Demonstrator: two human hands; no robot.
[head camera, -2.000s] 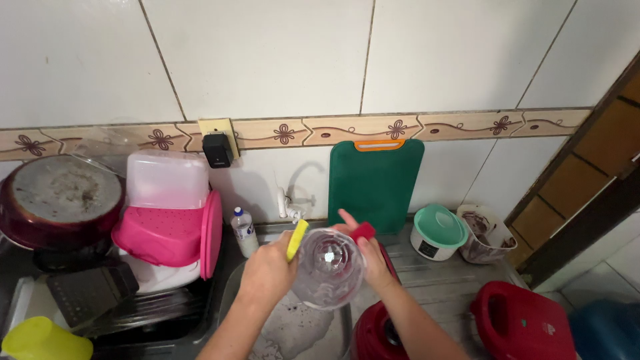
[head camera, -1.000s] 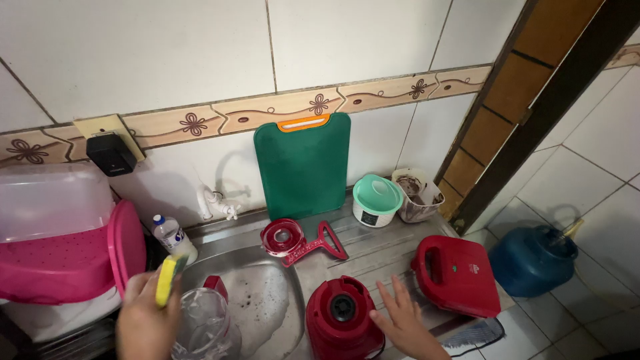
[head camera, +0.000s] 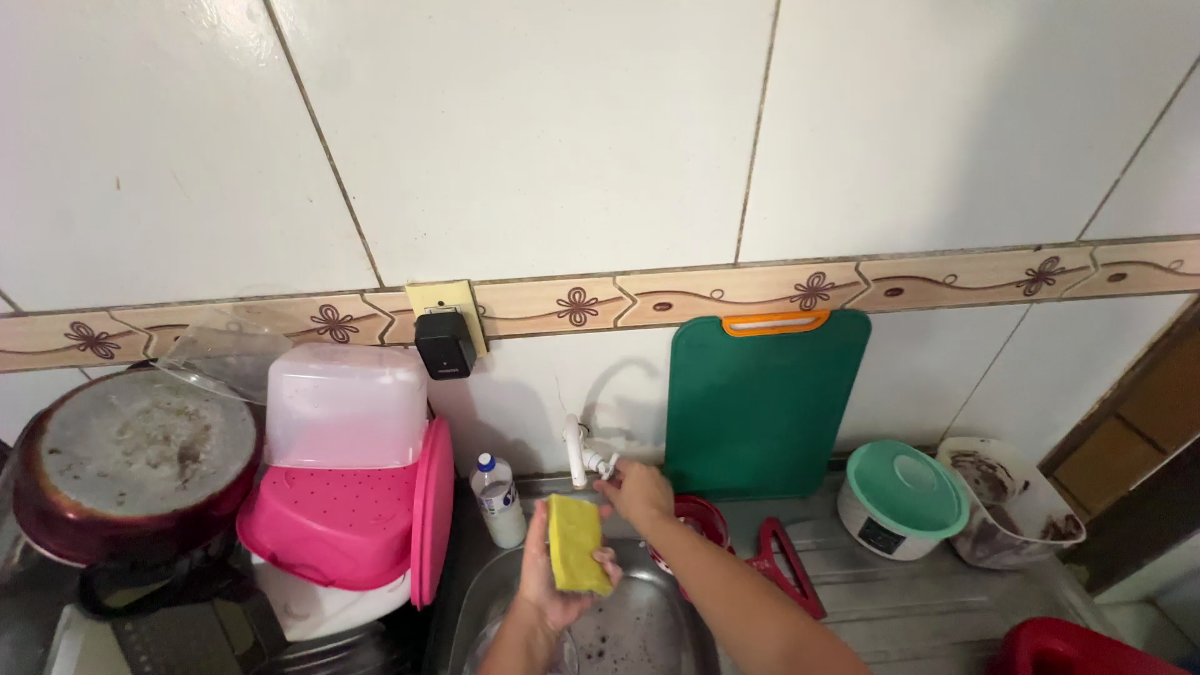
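Over the steel sink basin (head camera: 647, 609), my left hand (head camera: 553, 577) holds a yellow sponge (head camera: 576, 546) below the white faucet (head camera: 575, 450). The fingers of my right hand (head camera: 639, 495) are on the faucet's white handle (head camera: 607, 465). Whether water runs is not clear. Part of a clear plastic or glass vessel (head camera: 564, 653) shows in the basin, mostly hidden behind my left forearm. A red round part (head camera: 703, 517) lies behind my right forearm, with a red handle (head camera: 792, 567) to its right.
Left of the sink stand a bottle with a blue cap (head camera: 499, 502), a pink colander (head camera: 333, 520), a clear container (head camera: 347, 403) and an upturned pan (head camera: 150, 450). To the right are a green cutting board (head camera: 764, 408), a tub with a green lid (head camera: 905, 497), a soiled container (head camera: 1008, 506) and a red appliance (head camera: 1078, 652).
My right hand has moved from beside the red appliance base to the faucet handle. My left hand still has the sponge. Two seconds ago both hands were at the clear vessel. The view has swung left since one second ago.
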